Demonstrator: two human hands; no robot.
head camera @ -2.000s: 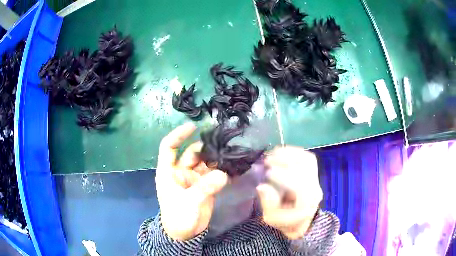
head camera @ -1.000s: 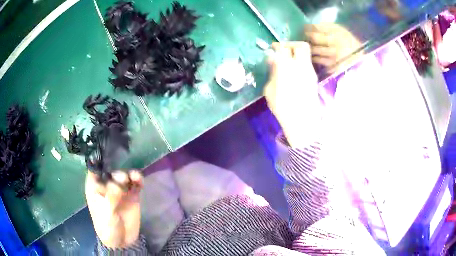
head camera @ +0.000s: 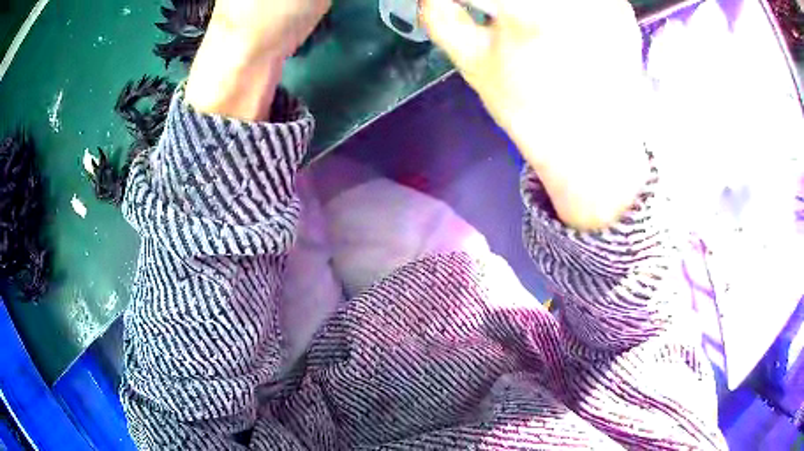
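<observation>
My left hand is at the top edge, partly cut off, over the green bench. Its fingers are hidden, so I cannot tell what it holds. My right hand is at the top right, overexposed and cut off by the top edge. Its fingers are beside a white, rounded glue bottle; I cannot tell whether they grip it. Black spiky hair pieces lie left of my left forearm, partly hidden by the sleeve.
A heap of black hair parts lies at the far left. Another dark heap shows at the top, mostly hidden. Pale scraps lie on the green bench. A blue bin edge is at lower left.
My left hand has moved up and forward over the bench, toward the bottle. My right hand has come back beside the bottle. The view has shifted, and the upper heap is mostly out of view.
</observation>
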